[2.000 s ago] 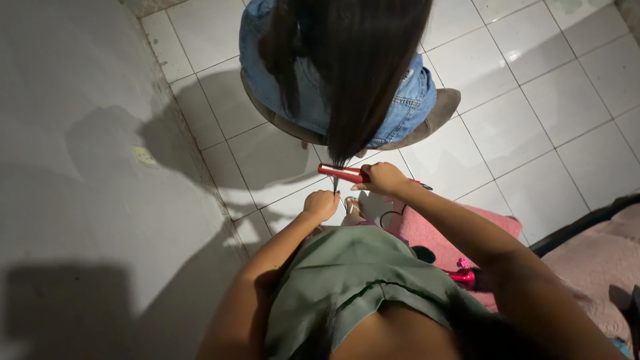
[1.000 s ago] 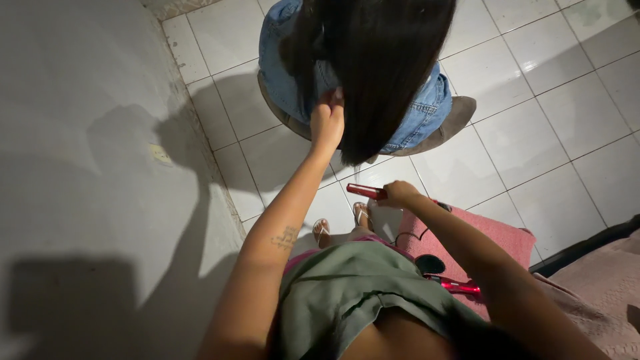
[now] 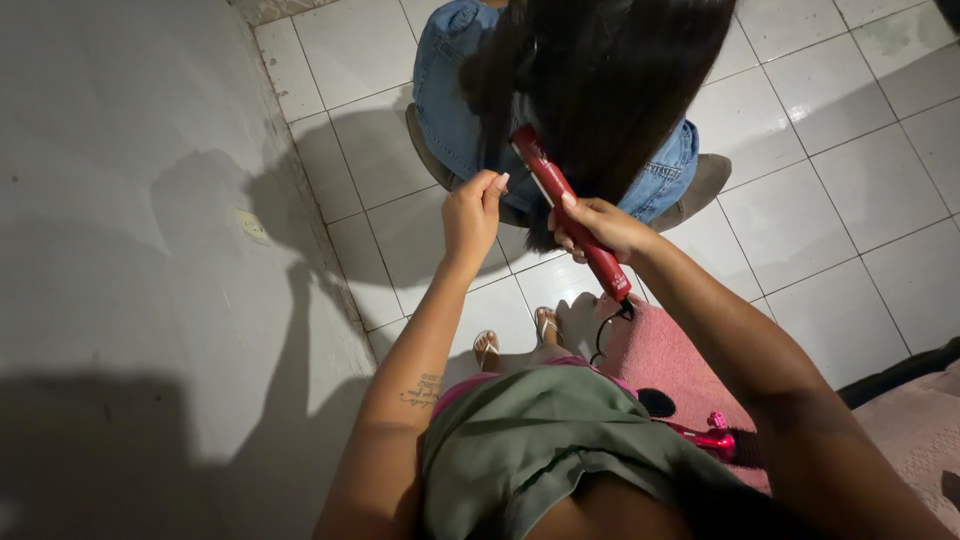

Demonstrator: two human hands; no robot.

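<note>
A red hair straightener (image 3: pixel 555 176) is held in my right hand (image 3: pixel 600 229), slanting up and left, its plate end against the long dark hair (image 3: pixel 600 82) of a seated person in blue denim. Its cord hangs from the lower end. Just left of the straightener is my left hand (image 3: pixel 476 214), with fingers curled and thumb against them near the edge of the hair. Whether a thin strand lies between those fingers cannot be made out. The lower ends of the hair hang behind the straightener and my right hand.
A pink towel (image 3: pixel 660 352) lies at my right, with a black round object (image 3: pixel 656 403) and a pink-handled hairbrush (image 3: pixel 716 442) on it. A grey wall (image 3: pixel 150 262) with an outlet (image 3: pixel 252 225) rises at left. The person's seat (image 3: pixel 705 187) stands on white floor tiles.
My right hand has raised the straightener from below the hair ends to beside the hair. My left hand, inside the hair one second ago, has come back down toward me.
</note>
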